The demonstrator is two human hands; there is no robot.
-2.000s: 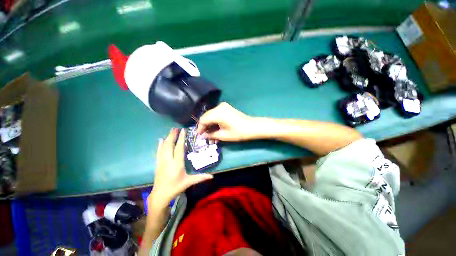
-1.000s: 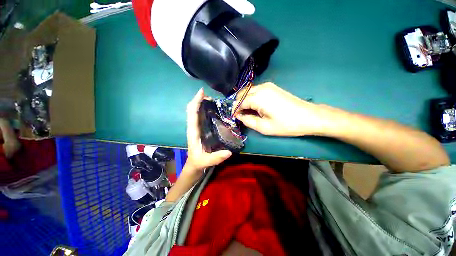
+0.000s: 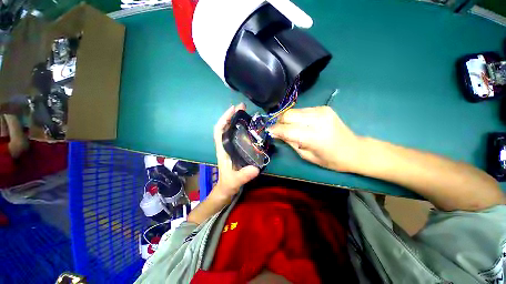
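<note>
The white camera body with a red end lies on the green bench. Its glossy black housing opens toward me, and thin coloured wires run out of it. My left hand holds a black front module tilted at the bench's front edge, with its open back and electronics showing. My right hand pinches the wires at the module's inner side. The fingertips partly cover the connector, so I cannot tell whether it is seated. A thin pale-tipped tool or wire shows just behind my right hand.
A brown cardboard box with electronic parts stands at the left. A blue crate below holds white and black camera bodies. More front modules sit at the far right. Another person's arm shows at the far left.
The view has moved in closer and shifted right. The module, earlier flat on the bench, is now lifted and tilted in my left hand. My right hand stays at the wires and module.
</note>
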